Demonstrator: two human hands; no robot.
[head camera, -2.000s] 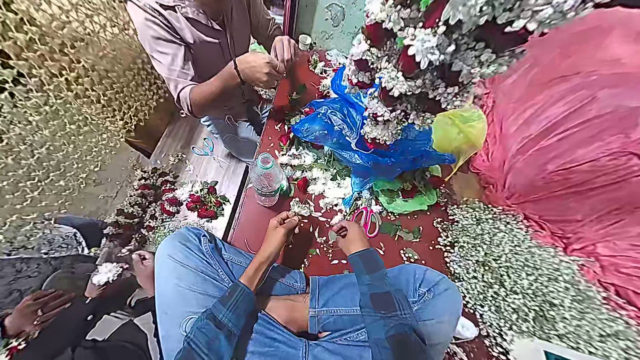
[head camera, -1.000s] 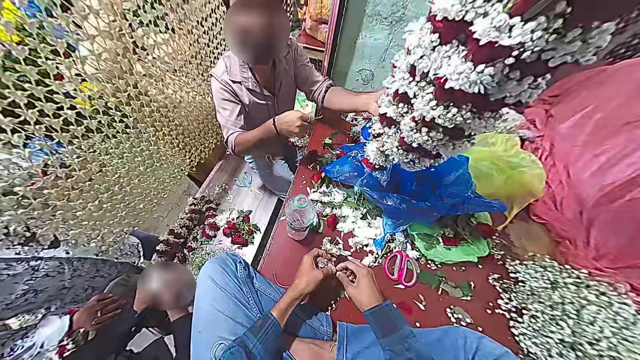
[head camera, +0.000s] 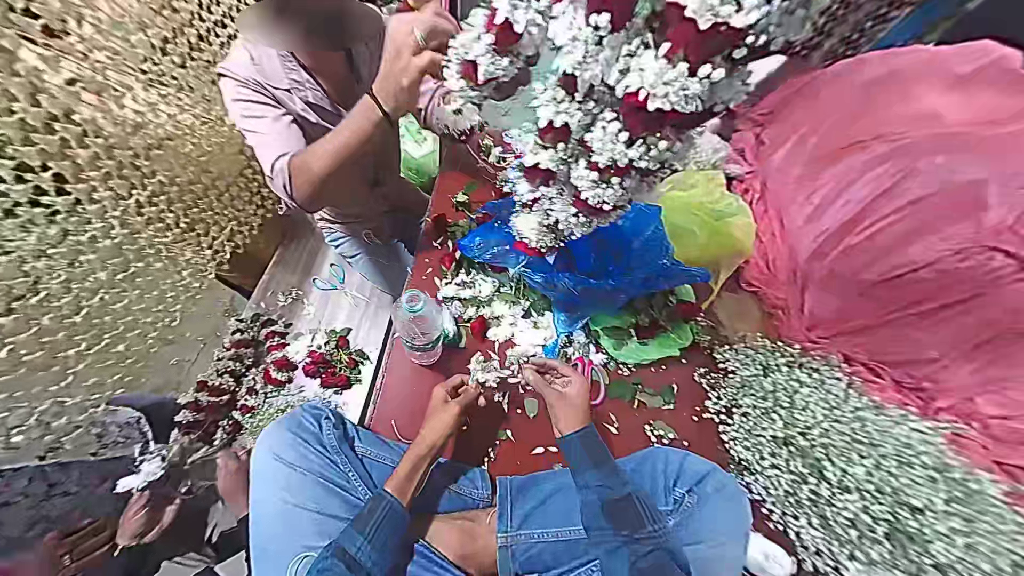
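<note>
My left hand (head camera: 450, 408) pinches the left side of a small white flower cluster (head camera: 486, 370). At the cluster's right side, the fingers of my right hand (head camera: 558, 390) are closed on what looks like a thin stem or thread, too small to tell. Just right of that hand lie pink-handled scissors (head camera: 590, 379), partly hidden behind it. Beyond my hands, loose white flowers (head camera: 512, 316) and a red rosebud (head camera: 478, 328) are spread on the red surface (head camera: 520, 448). A clear plastic bottle (head camera: 418, 328) stands at the left edge.
A blue plastic bag (head camera: 608, 260) lies beneath a large white-and-red flower garland (head camera: 592, 120). Small white blossoms (head camera: 840, 448) and a pink cloth bundle (head camera: 880, 224) occupy the right. A co-worker (head camera: 336, 136) sits across at left. Red roses (head camera: 332, 364) and teal-handled scissors (head camera: 330, 278) rest on the lower boards.
The co-worker's hand has risen beside the garland. My hands have moved apart, and a white flower cluster now shows between them. The view has shifted.
</note>
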